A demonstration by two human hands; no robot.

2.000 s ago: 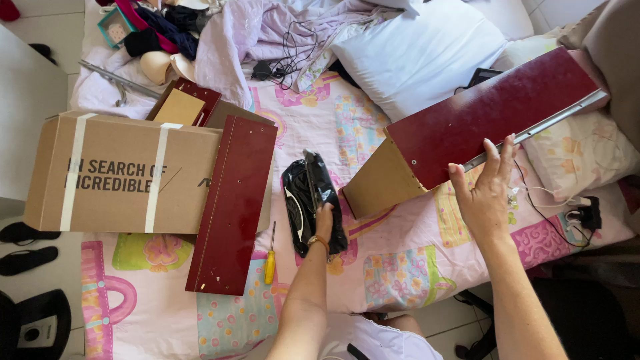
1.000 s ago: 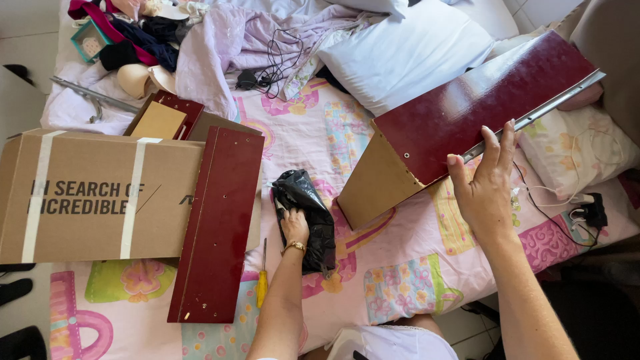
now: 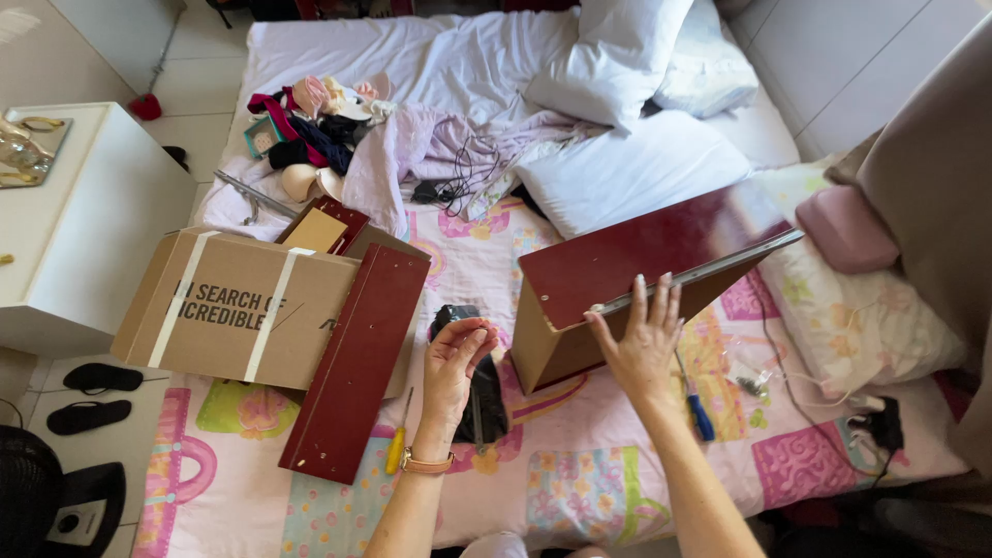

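Observation:
My left hand [image 3: 461, 356], with a watch on its wrist, is raised above a black plastic bag [image 3: 484, 407], thumb and fingertips pinched on something too small to identify. The fingers of my right hand [image 3: 639, 333] rest spread on the metal drawer slide [image 3: 697, 267] along the edge of a dark red wooden drawer [image 3: 628, 256], which stands tilted on the bed. A blue-handled screwdriver [image 3: 700, 411] lies right of my right forearm. Left of my left wrist is a yellow-handled screwdriver [image 3: 397, 442]. A dark red board [image 3: 360, 364] leans on a cardboard box [image 3: 232, 310].
Clothes [image 3: 325, 132], a tangled black cable [image 3: 457, 178] and a white pillow [image 3: 635, 174] lie farther back on the bed. At the right are a small clear bag of hardware [image 3: 750, 380], a pink case [image 3: 845, 229] and a charger with cords [image 3: 880, 426].
My left hand has come up out of the black bag, its fingertips now pinched together. My right hand remains at the drawer's slide. The view has widened and shows more of the bed.

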